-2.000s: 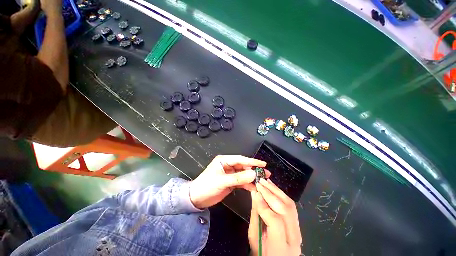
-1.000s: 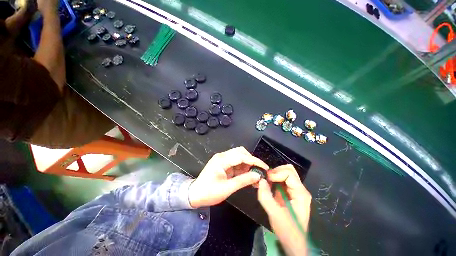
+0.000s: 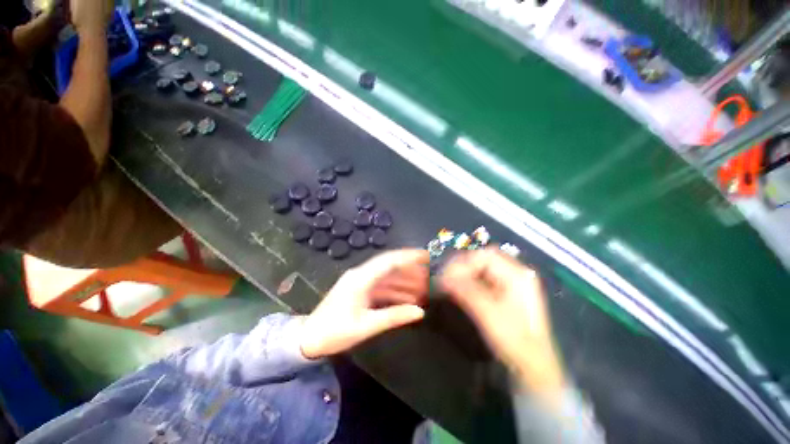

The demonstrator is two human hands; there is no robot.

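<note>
My left hand (image 3: pixel 368 299) is above the bench, its thumb and fingers spaced with a dark gap between them; no unit shows clearly in it. My right hand (image 3: pixel 502 308) is beside it, blurred, fingers bent; I cannot tell what it holds. A faint green trace shows between the hands. Black round caps (image 3: pixel 321 221) lie in a group beyond my left hand. Shiny white, orange and teal sub-assemblies (image 3: pixel 462 239) lie just beyond my fingertips, partly hidden by my right hand. The black tray is not distinct behind the hands.
Green wire bundles lie left of the caps (image 3: pixel 277 108) and along the belt edge (image 3: pixel 602 301). A lone disc (image 3: pixel 367 80) is on the green belt (image 3: pixel 520 130). A neighbour's arm (image 3: pixel 88 82), blue bin (image 3: pixel 121 61) and units (image 3: pixel 208 87) are upper left; an orange stool (image 3: pixel 143 286) stands below.
My hands have moved apart, and the round unit and long green wire seen in them no longer show clearly. The belt disc has shifted left. The whole view has shifted.
</note>
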